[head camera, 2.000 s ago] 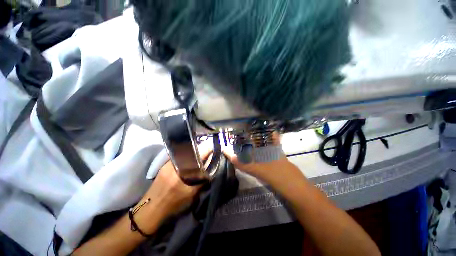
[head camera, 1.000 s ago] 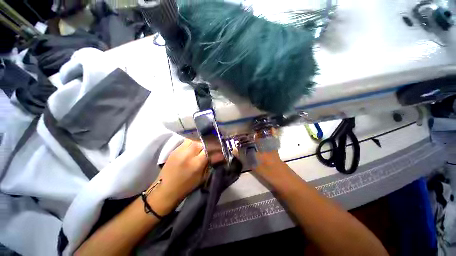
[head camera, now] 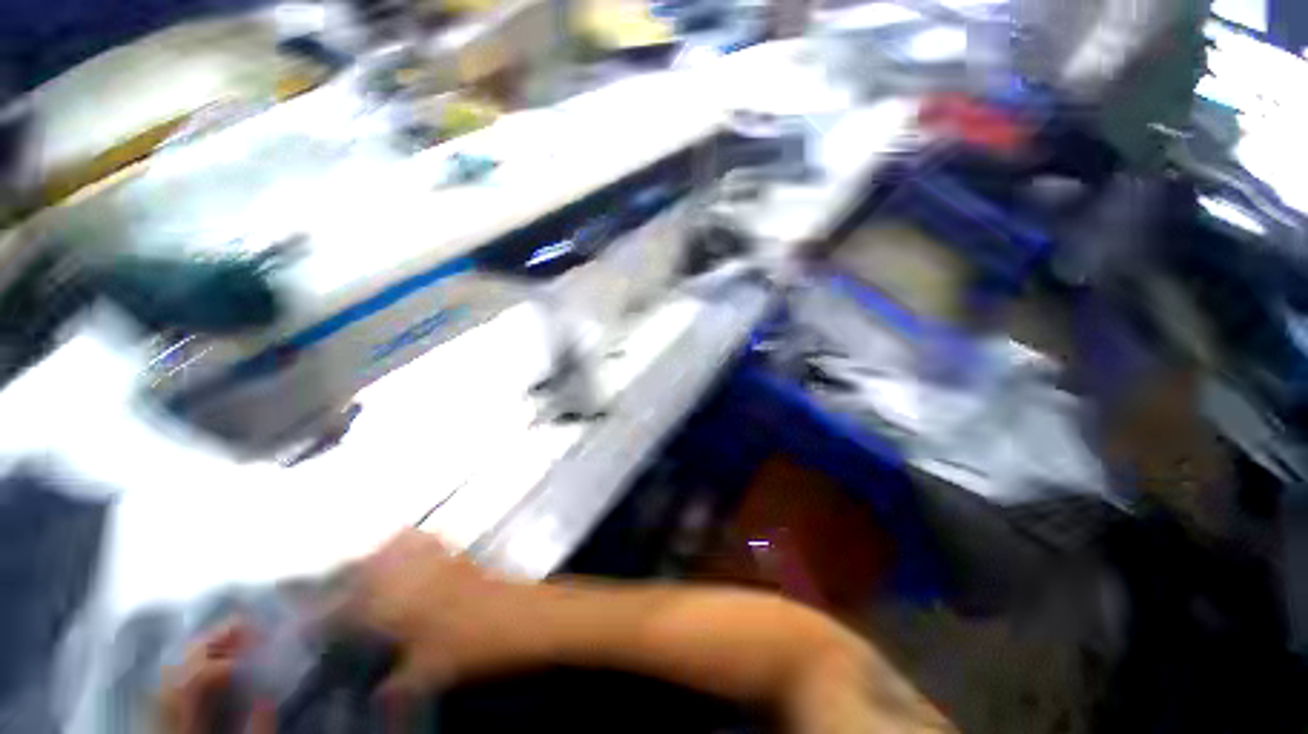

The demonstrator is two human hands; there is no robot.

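Note:
The view is strongly blurred. My right hand [head camera: 419, 591] is at the lower left, over or against grey cloth [head camera: 309, 645]; its finger closure is unclear. My left hand [head camera: 208, 681] shows only as a small blurred patch at the bottom left, beside the same cloth. The white sewing machine head [head camera: 416, 318] with a blue stripe lies above the hands. The needle area is too blurred to read. Pale cloth lies around the hands, its edges lost in glare.
The dark teal fluffy cover [head camera: 201, 291] is at the left on the machine. The white table's grey front edge [head camera: 631, 445] slants up to the right. A blue crate-like container [head camera: 861, 445] is below it. Blurred furniture and cloth fill the right and back.
The view has swung right, so machine and hands now appear farther left. Both hands are away from the needle area, lower by the table's front, with grey cloth between them.

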